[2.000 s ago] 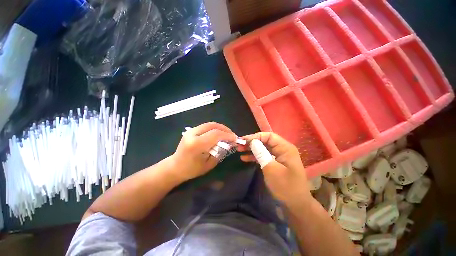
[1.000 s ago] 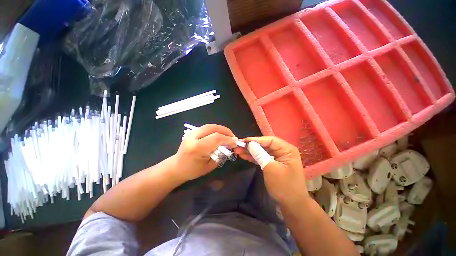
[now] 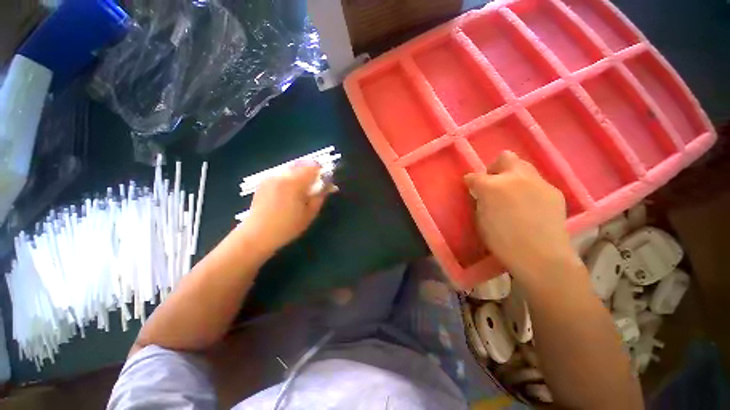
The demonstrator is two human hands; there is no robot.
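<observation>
Several white rods (image 3: 280, 171) lie in a small row on the dark green bench in front. My left hand (image 3: 285, 200) is over the near side of this row, with white rod ends showing at its fingertips and behind the palm. My right hand (image 3: 516, 204) is over the near compartments of the red parts tray (image 3: 450, 141), fingers bent down into it. Whether its fingertips hold anything is hidden. A big heap of white rods (image 3: 100, 256) lies at the left.
A crinkled clear plastic bag (image 3: 188, 72) lies at the back, with a blue bin (image 3: 68, 32) and a pale tub (image 3: 22, 112) at the back left. Off-white moulded housings (image 3: 640, 256) are heaped below the tray. A white block (image 3: 330, 36) stands behind the tray's left corner.
My hands have moved apart. My left hand has moved left and up to the small row of rods. My right hand has moved right into the tray. The whole view has shifted slightly.
</observation>
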